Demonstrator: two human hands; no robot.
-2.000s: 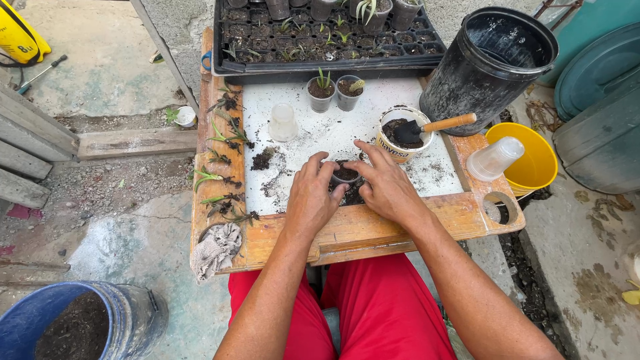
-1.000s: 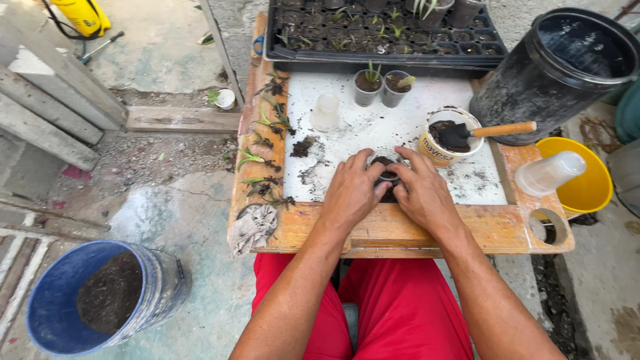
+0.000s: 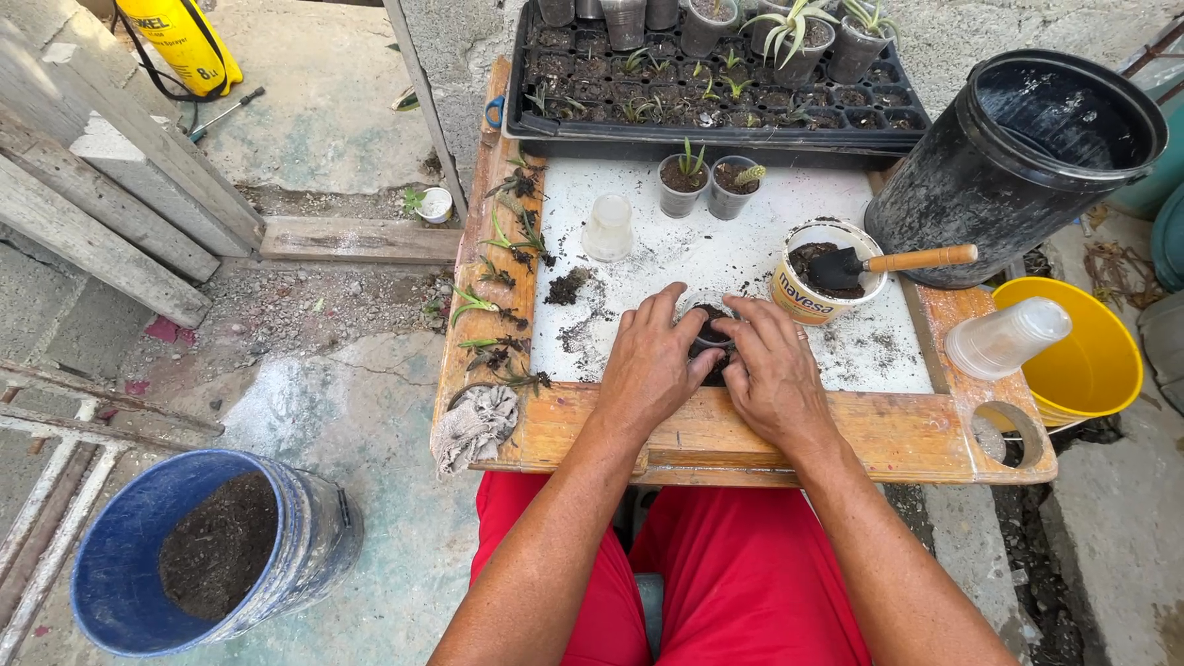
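Between my hands, at the front of the white tabletop, stands a clear plastic cup of dark soil. My left hand holds its left side, and my right hand rests at its right rim with bent fingers. Loose soil lies below the cup, partly hidden by my hands. A Mavesa tub of soil stands to the right with a wooden-handled trowel in it. Two potted seedlings in cups stand behind, and an upturned clear cup is at the back left. Small bare-root plants line the left wooden edge.
A black seedling tray spans the table's back. At the right are a black bucket, stacked clear cups and a yellow bucket. A crumpled rag lies at the front left corner. A blue bucket of soil stands on the floor.
My hands remain around the soil-filled cup, with only small shifts of the fingers. The view has swung left since the first frame.
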